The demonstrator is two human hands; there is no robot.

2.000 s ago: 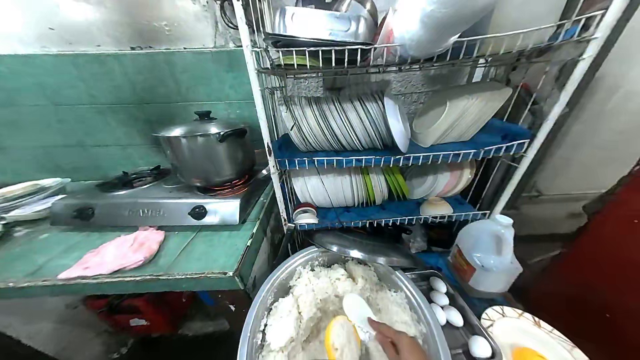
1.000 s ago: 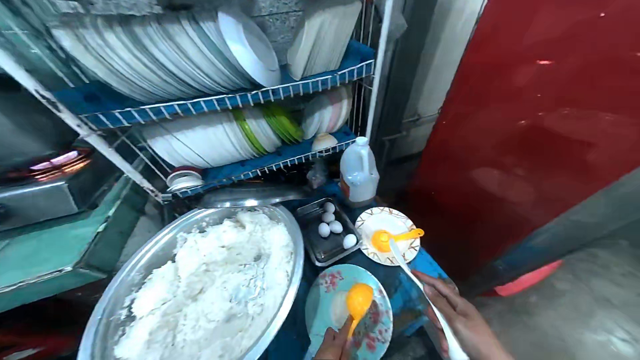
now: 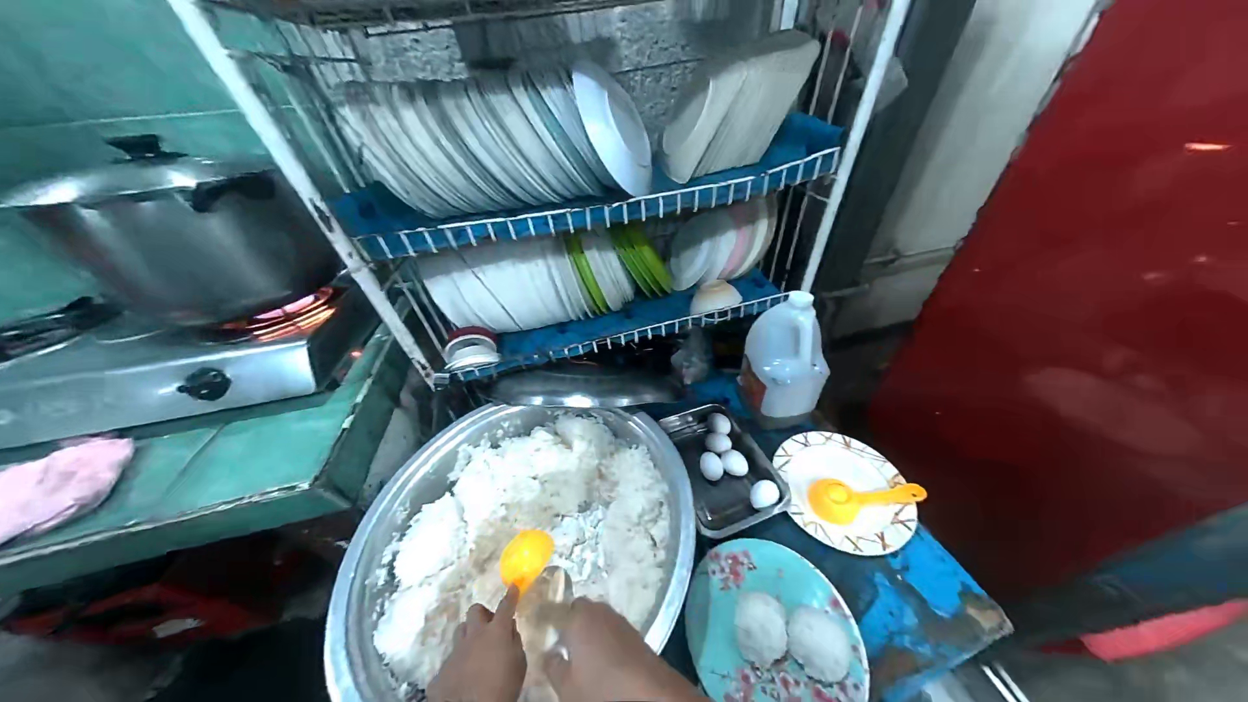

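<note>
A large metal basin holds white rice. Over its front part my left hand grips a yellow-orange plastic scoop, bowl upward. Close beside it, my right hand is closed round a blurred pale utensil, seemingly a spoon, whose ends I cannot make out. Two rounded mounds of rice sit on a turquoise floral plate to the right of the basin. Behind that, a second orange scoop lies on a white patterned plate.
Several eggs lie in a dark metal tray near a plastic jug. A dish rack full of plates rises behind. On the left, a lidded pot stands over a glowing burner beside a pink cloth.
Both hands have moved left, from over the plates to over the rice basin. The turquoise plate shows two rice mounds in plain sight; the scoop partly covered it before. The view has swung.
</note>
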